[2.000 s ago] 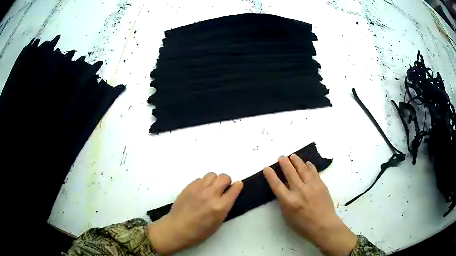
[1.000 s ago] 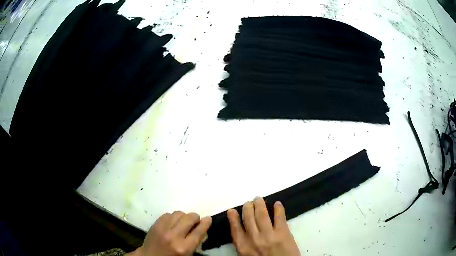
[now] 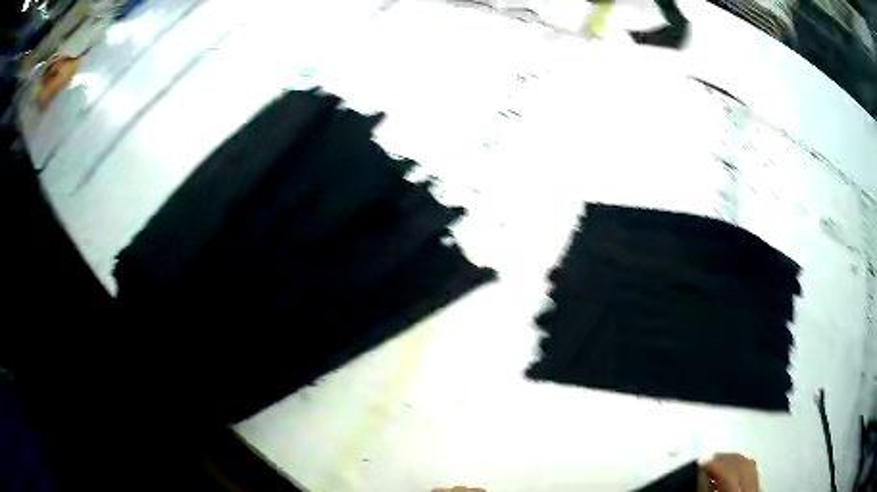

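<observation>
The end of a black fabric band [image 3: 671,479] shows at the bottom edge, right of centre, mostly cut off by the frame. My right hand [image 3: 731,473] is at its right end, with fingers closed on it. Only a sliver of my left hand [image 3: 460,489] shows at the bottom edge; what it holds is hidden. A small stack of black bands [image 3: 668,307] lies flat at the right, its short ends jagged. A large fanned stack of black bands [image 3: 288,250] lies at the left, reaching the table edge.
The white table [image 3: 615,135] has dark specks and a yellowish line. A narrow black strip [image 3: 827,442] lies at the lower right, with a dark tangle cut off beside it. A yellow item [image 3: 601,17] and a black piece [image 3: 664,36] lie at the far side. An orange-brown blur [image 3: 58,79] is far left.
The view has swung left and up, so both stacks sit lower and further right. The hands and band have dropped mostly out of the picture. My right hand is now at the band's end.
</observation>
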